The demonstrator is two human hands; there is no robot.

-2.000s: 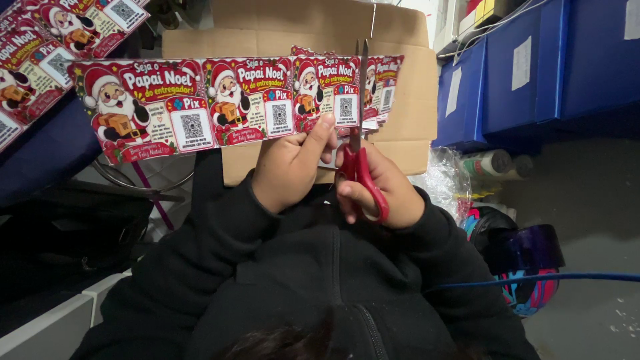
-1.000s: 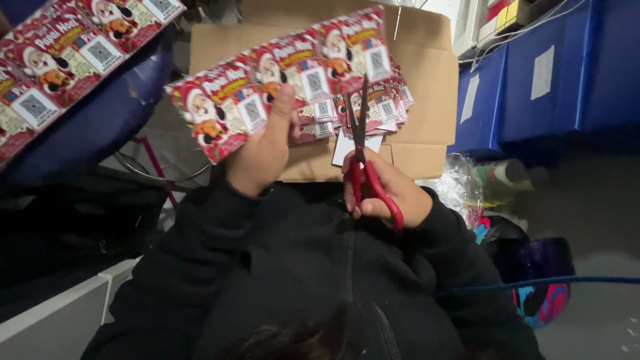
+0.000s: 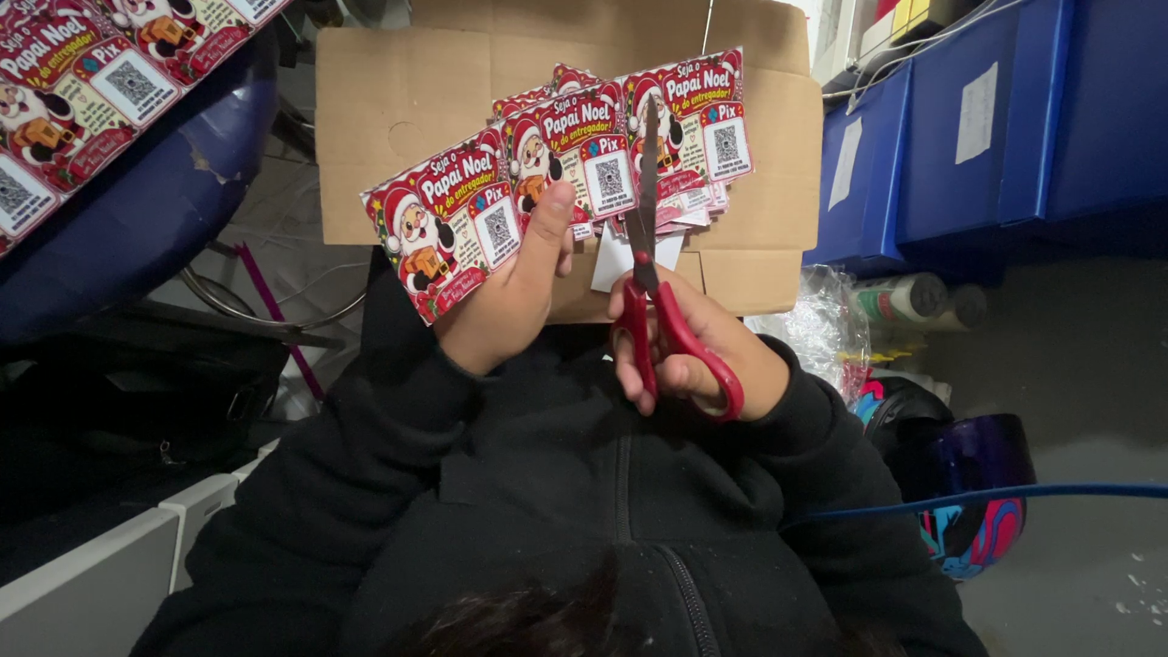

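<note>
My left hand (image 3: 520, 283) grips a strip of printed Santa cards (image 3: 447, 214) from below, its thumb on the front. The strip shows three joined cards and tilts up to the right. Red-handled scissors (image 3: 645, 269) are in my right hand (image 3: 698, 351), fingers through the handles and blades pointing up. Their blades overlap the strip near the line between the middle and right cards. Behind the strip, a pile of cut cards (image 3: 680, 210) rests on a flattened cardboard piece (image 3: 401, 100), largely hidden.
Uncut card sheets (image 3: 73, 109) lie on a round blue seat (image 3: 210, 146) at the upper left. Blue bins (image 3: 949, 137) stand at the right, above clear plastic wrap (image 3: 812, 319) and white containers (image 3: 899, 299). A blue cable (image 3: 1049, 491) crosses the lower right.
The strip was longer and nearly level, with its right part at the blades; now it has three cards and tilts. A pile of cards shows behind it. My left hand has moved left.
</note>
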